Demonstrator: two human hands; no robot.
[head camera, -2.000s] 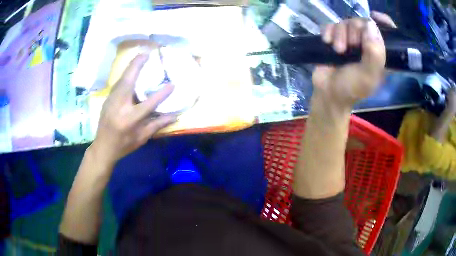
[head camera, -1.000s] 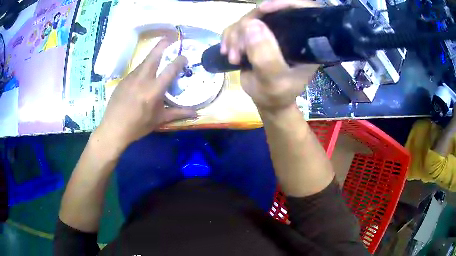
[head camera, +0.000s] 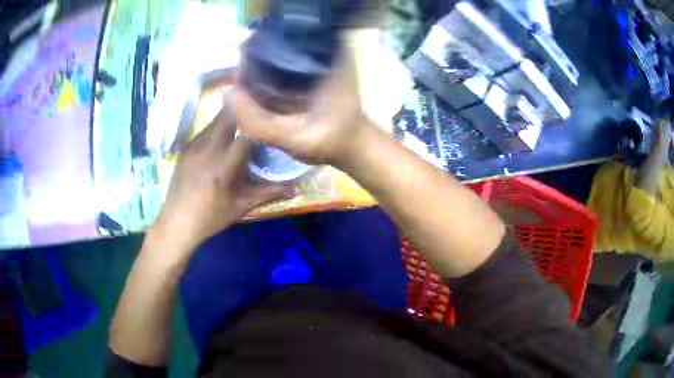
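A round white disc (head camera: 276, 165) lies on the pale work pad (head camera: 332, 193) in front of me; most of it is hidden by my hands. My left hand (head camera: 210, 173) rests at its left side, with the thumb along the near rim; its fingertips are hidden. My right hand (head camera: 314, 122) is closed around a thick black electric screwdriver (head camera: 288, 55), held upright over the disc. The screwdriver is blurred and its tip is hidden, so contact with the disc cannot be told.
A silver-grey metal fixture (head camera: 491, 81) stands right of the pad. A red perforated crate (head camera: 554, 229) is below the bench edge at right. A pink cartoon sheet (head camera: 44, 125) lies at left. A person in a yellow sleeve (head camera: 635, 210) is at far right.
My right hand has brought the screwdriver left from the right side, over the disc, and turned it from level to upright. My left hand has stayed by the disc.
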